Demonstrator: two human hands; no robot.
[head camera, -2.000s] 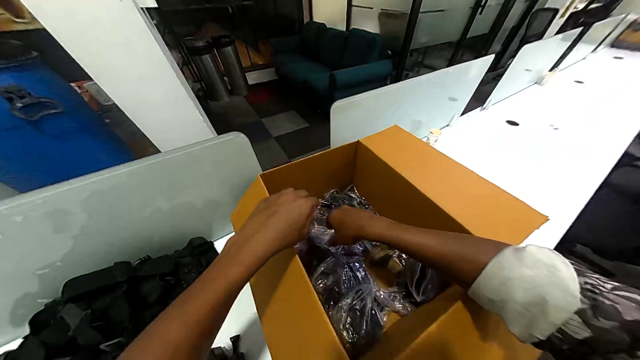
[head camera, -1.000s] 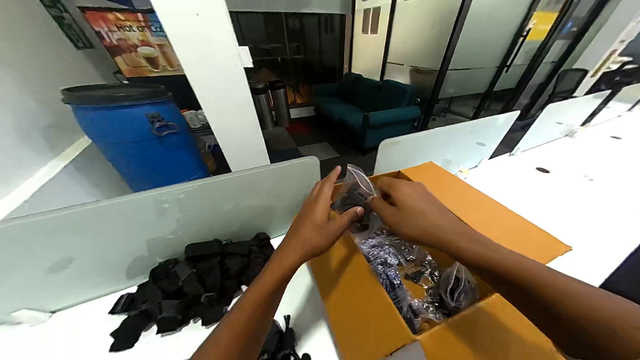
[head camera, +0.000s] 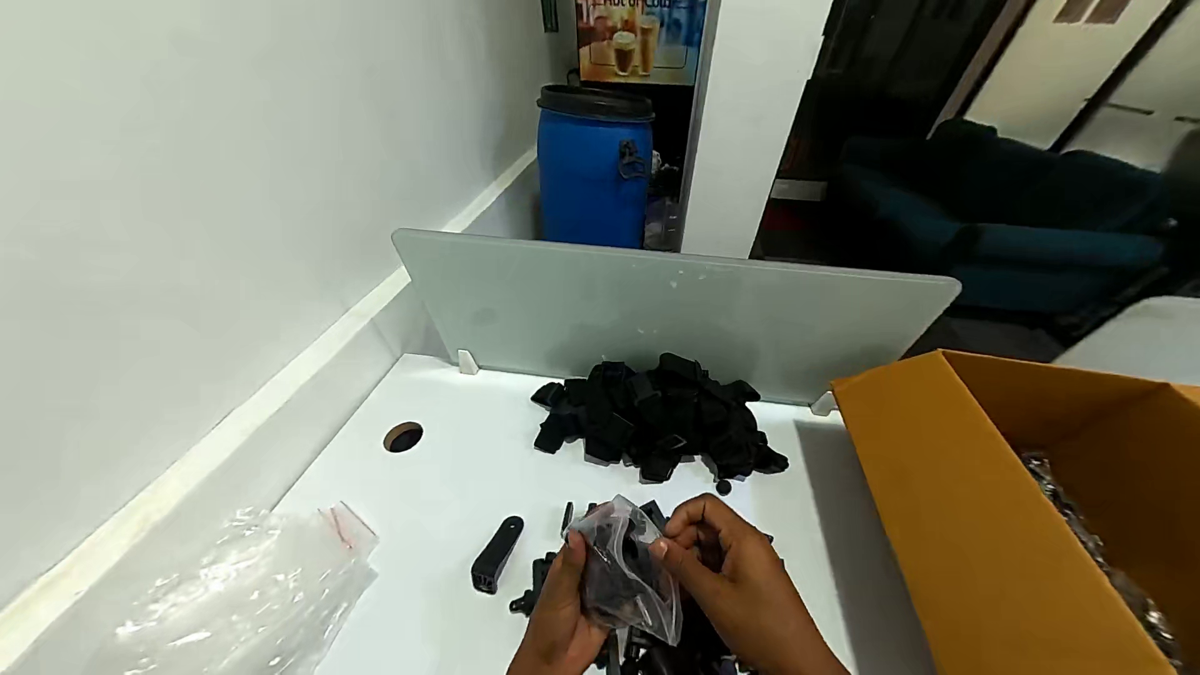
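A small clear plastic zip bag (head camera: 626, 572) with dark parts inside is between my two hands, above the white desk. My left hand (head camera: 565, 600) grips its left side, thumb on top. At its right edge, my right hand (head camera: 727, 586) pinches the plastic with curled fingers. Beneath the bag and hands lies a partly hidden pile of black plastic parts (head camera: 539, 577). A separate black plastic piece (head camera: 497, 555) lies left of my left hand. Beyond the hands is a heap of black strap-like items (head camera: 661, 417).
An open cardboard box (head camera: 937, 506) holding plastic-wrapped items stands at the right. Empty clear plastic bags (head camera: 253, 586) lie at the lower left. A frosted divider (head camera: 656, 300) borders the desk's back, with a round cable hole (head camera: 403, 437) at left and a wall beside it.
My hands have come out of the cardboard box with a bag of dark parts and are now over the desk to its left. The view has swung left.
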